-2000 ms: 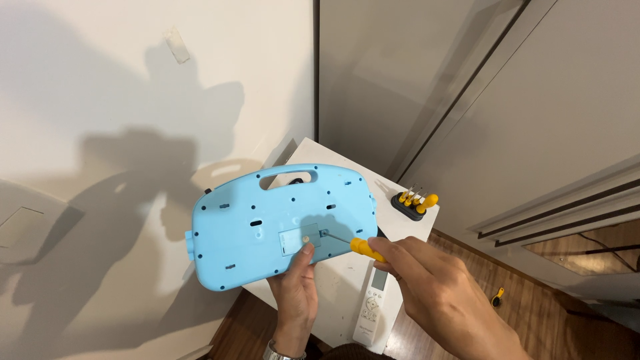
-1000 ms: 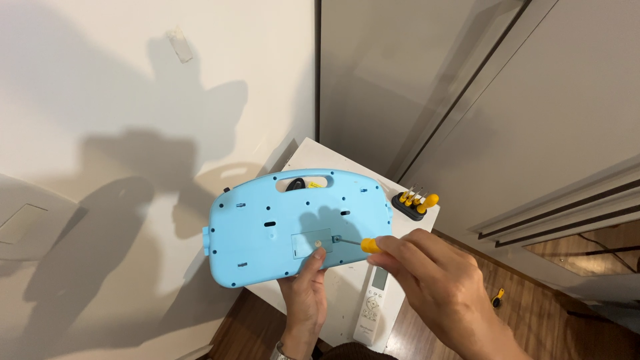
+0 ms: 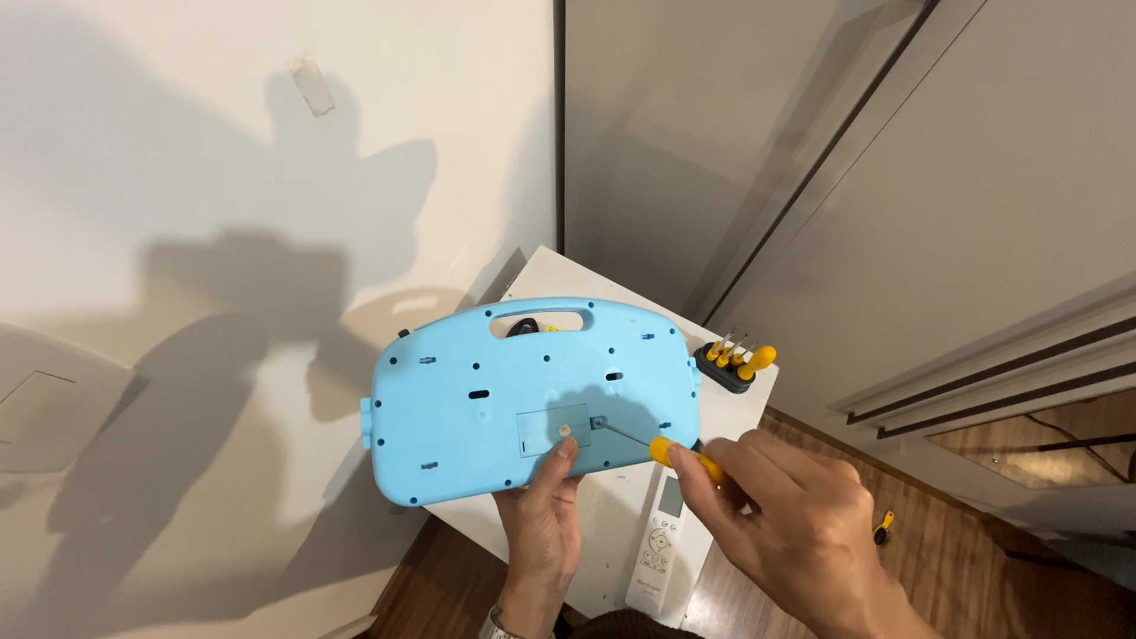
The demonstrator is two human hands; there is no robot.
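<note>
A light blue plastic case (image 3: 532, 382) with a carry handle cut-out is held up with its screw-holed back towards me. My left hand (image 3: 546, 524) grips its lower edge, the thumb on a rectangular battery cover (image 3: 537, 435) beside a small round sticker. In my right hand (image 3: 790, 506) is a screwdriver with a yellow handle (image 3: 661, 450); its thin shaft slants left and its tip meets the screw recess (image 3: 599, 423) at the cover's right edge. My left fingers behind the case are hidden.
Below the case stands a small white table (image 3: 612, 524), bearing a white remote control (image 3: 655, 541) and a black holder (image 3: 726, 371) of yellow-handled screwdrivers. A yellow and black brush (image 3: 883, 527) lies on the wood floor. A white wall is at left, cabinet doors at right.
The blue case has shifted slightly right since two seconds ago, and its handle cut-out now shows a black object behind it. The screwdriver stays at the recess by the cover.
</note>
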